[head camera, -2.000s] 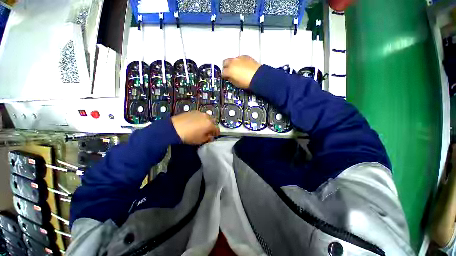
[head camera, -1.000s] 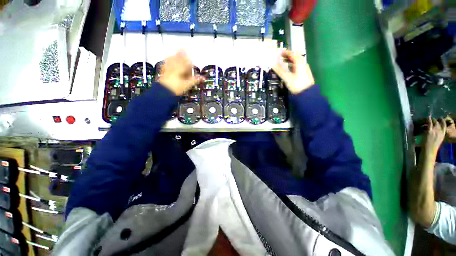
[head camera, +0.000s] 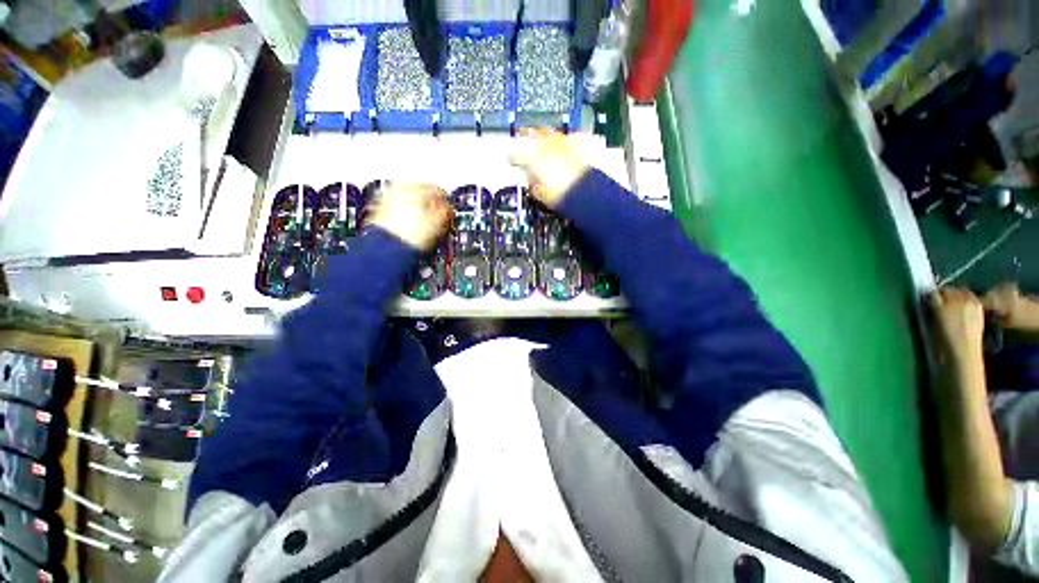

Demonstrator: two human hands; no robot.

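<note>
Several open black housings (head camera: pixel 471 245) stand side by side in a row on the white bench, insides showing, each with a pale-centred round part at its near end. White cable leads run from their far ends. My left hand (head camera: pixel 412 214) is over the far ends of units left of the row's middle. My right hand (head camera: pixel 551 166) is just beyond the far ends of units right of the middle. Both hands are blurred and overexposed, so whether either holds something cannot be told. My sleeves hide parts of the row.
Blue screw bins (head camera: pixel 476 114) stand behind the row, with dark tools hanging above. A red driver (head camera: pixel 661 51) hangs at the back right. A white machine box (head camera: pixel 114 279) and a rack of black units (head camera: pixel 71 433) are left. A green belt (head camera: pixel 786 228) and another person's arms (head camera: pixel 963 399) are right.
The view has tilted, showing more of the bins. My right hand has moved left from the row's right end. My left hand stays over the units left of the middle.
</note>
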